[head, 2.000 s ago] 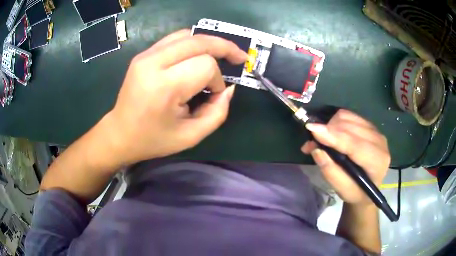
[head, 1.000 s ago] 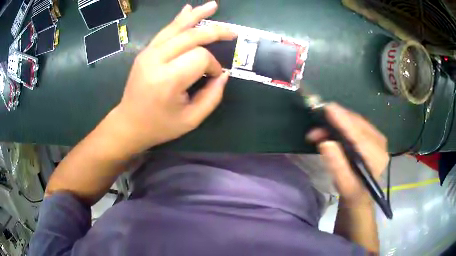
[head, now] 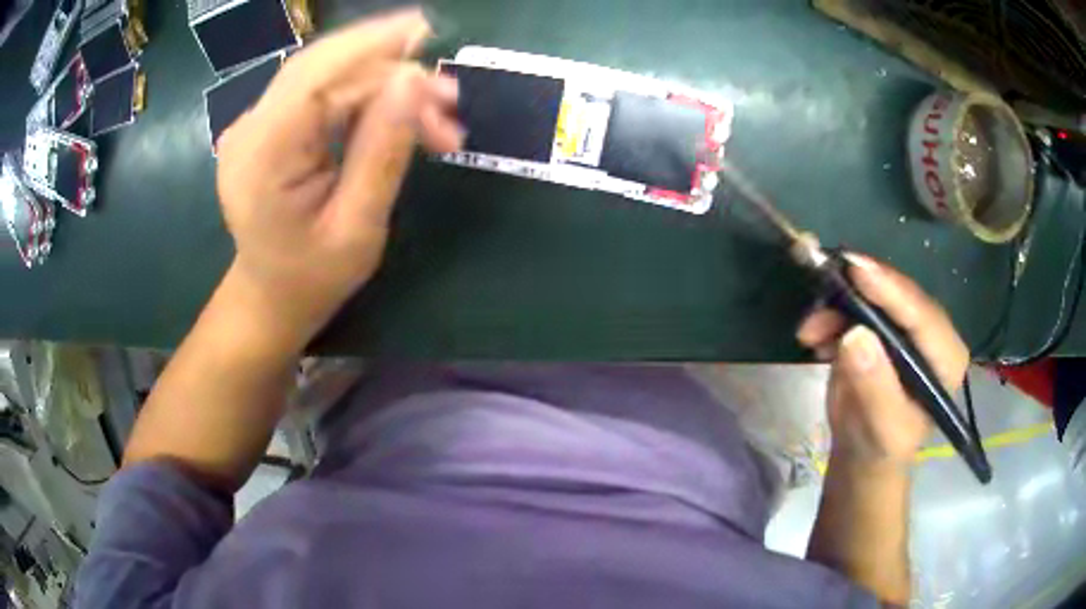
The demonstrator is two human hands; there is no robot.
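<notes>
A white elongated circuit board (head: pixel 595 180) lies flat on the dark green bench top, with red patches and a dark square at its right end. A black LCD screen (head: pixel 510 113) lies on its left part, with an orange-yellow flex cable (head: pixel 567 129) at the screen's right edge. My left hand (head: pixel 328 161) is above the board's left end, slightly blurred, fingers bent; whether it holds solder wire cannot be told. My right hand (head: pixel 887 357) holds the black soldering iron (head: pixel 911 363), its blurred shaft pointing at the board's right end; contact cannot be told.
Stacked LCD screens (head: pixel 244 36) stand at upper left, partly behind my left hand. Boards with screens (head: pixel 60 167) lie at far left. A tape roll (head: pixel 998 167) with red letters is at right, near black cables. A brown box (head: pixel 953 36) is at upper right.
My left hand has moved left off the board and uncovered the screen. The iron has moved from beside the flex cable to the right, away from mid-board. The board sits slightly further left.
</notes>
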